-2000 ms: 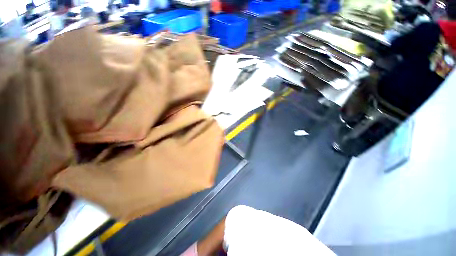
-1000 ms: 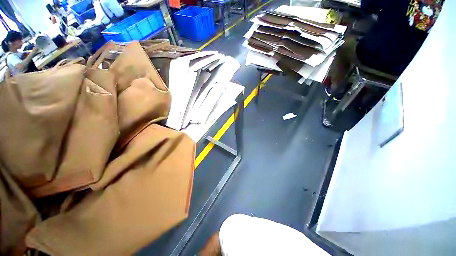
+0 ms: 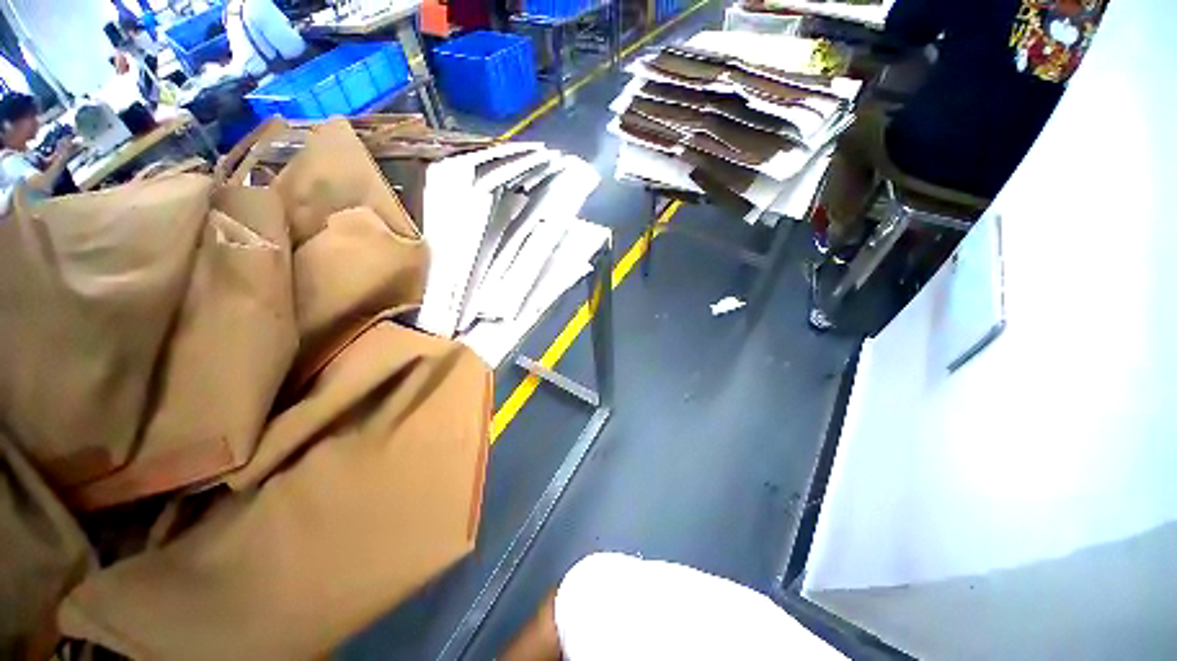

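Observation:
A pile of tan-brown bag panels (image 3: 323, 504) fills the left side of the view, slumped and folded over one another. Thin straps (image 3: 245, 145) stick up at its top. The front panel hangs toward the floor with a darker edge on its right. Neither of my hands can be made out. A bright white rounded shape (image 3: 684, 613), maybe a sleeve, is cut off by the bottom edge, with a small blurred brown part at its left.
White and brown sheets (image 3: 497, 233) lie on a metal-legged table. Another stack (image 3: 736, 110) stands beyond it. A seated person in dark clothes (image 3: 949, 103) is at upper right. A large white surface (image 3: 1020, 439) borders the right. Blue bins (image 3: 484, 75) stand behind.
The view has swung and steadied, so the pile, tables and seated person now sit further left in the picture. The pile keeps much the same shape as one second ago.

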